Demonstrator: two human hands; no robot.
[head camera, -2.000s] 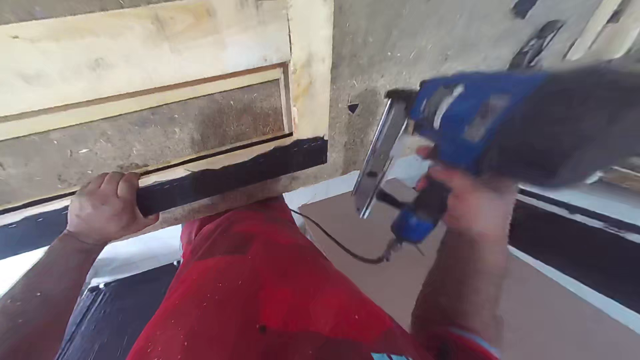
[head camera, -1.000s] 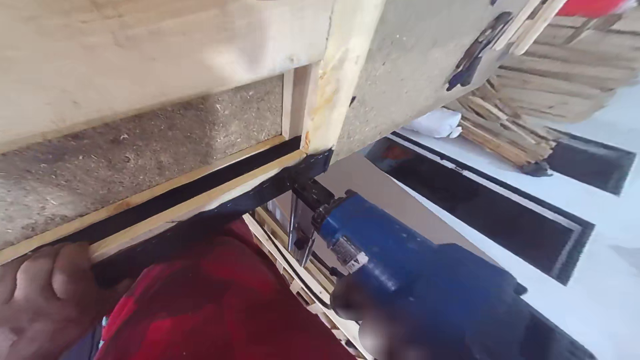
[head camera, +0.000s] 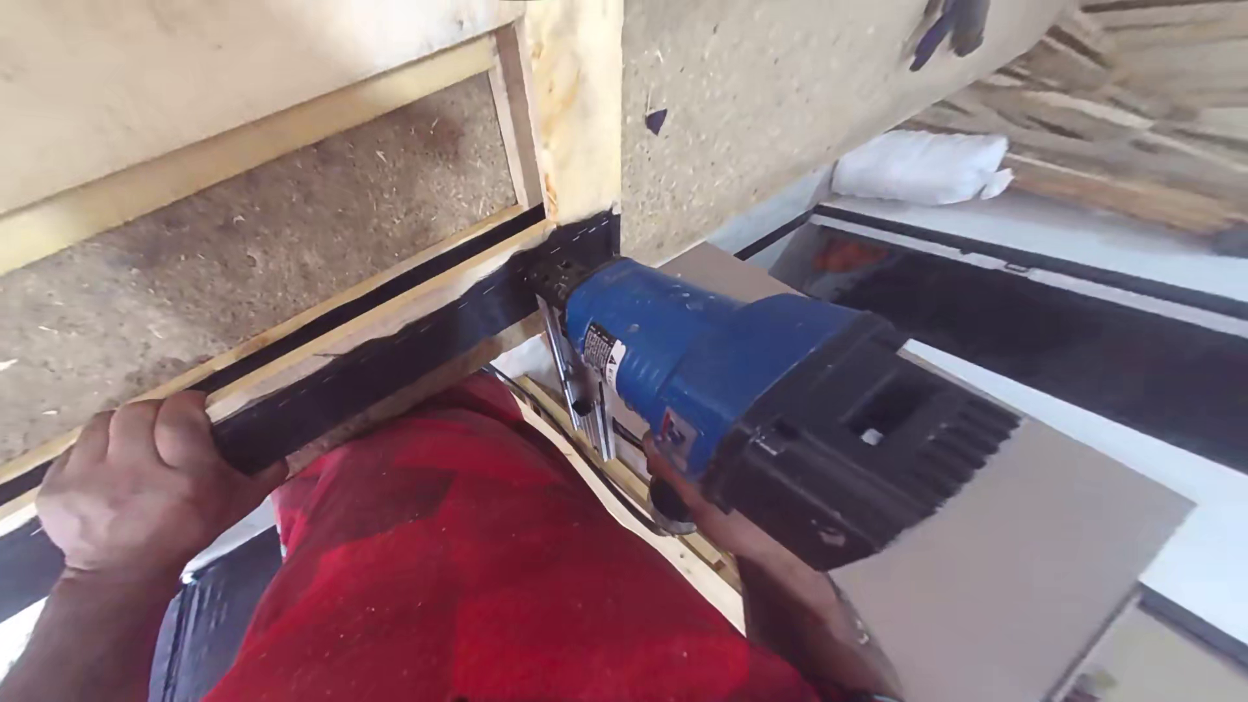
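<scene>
My left hand (head camera: 146, 483) grips the near rail of a wooden frame (head camera: 575, 127), its fingers over the top edge at the lower left. Black fabric strip (head camera: 390, 375) covers the side of that rail, with staples along it. My right hand (head camera: 692, 497), partly hidden beneath the tool, holds a blue and black power stapler (head camera: 702, 341). The stapler's nose touches the black strip near the frame's corner, and its metal magazine points down toward the lower middle.
The frame lies on a worn particle board surface (head camera: 721, 117). A dark scrap (head camera: 655, 121) rests there. Beyond are a white bag (head camera: 921, 168), stacked wood strips (head camera: 1141, 107) and a black panel with pale edges (head camera: 1053, 341). A beige board (head camera: 1024, 575) is at the lower right.
Two seconds ago the stapler was held away from the frame, to the right; now its nose is against the strip near the corner, as it was one second ago. My left hand stays on the rail.
</scene>
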